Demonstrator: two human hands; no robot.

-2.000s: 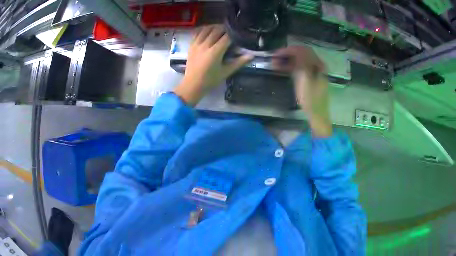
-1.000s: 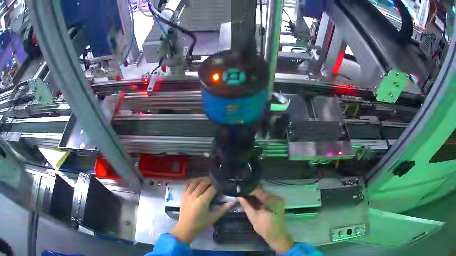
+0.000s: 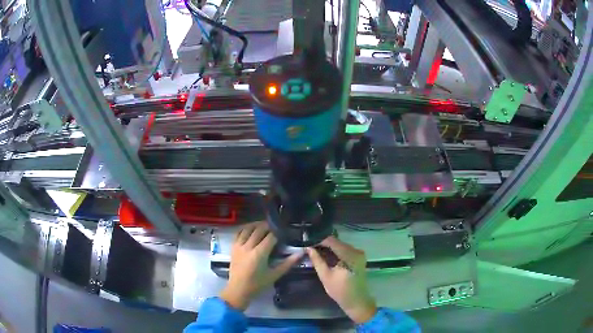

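Note:
The black inspection head with a blue band (image 3: 296,130) stands upright over the fixture. Its black lens ring (image 3: 301,227) is just above my fingertips. My left hand (image 3: 252,263) rests on the left part of the silver fixture (image 3: 220,255), thumb reaching under the ring. My right hand (image 3: 342,276) is right of it, thumb and finger pinched around a thin dark tool (image 3: 330,255). A tiny pale workpiece (image 3: 298,252) seems to lie between my fingertips; its shape is too small to tell. A black cover plate (image 3: 296,291) lies in front of the fixture, partly behind my hands.
Red bins (image 3: 207,209) sit behind the bench at left. Upright black magazines (image 3: 133,263) stand left of the bench plate (image 3: 192,279). A button panel (image 3: 451,293) is at the right edge. Aluminium posts flank the opening, with conveyor rails behind. A pale green-lit panel (image 3: 520,284) is at right.
The view has tilted up from my smock to the line and the inspection head. My hands have stayed together under the lens, with only slight finger movement in the last second.

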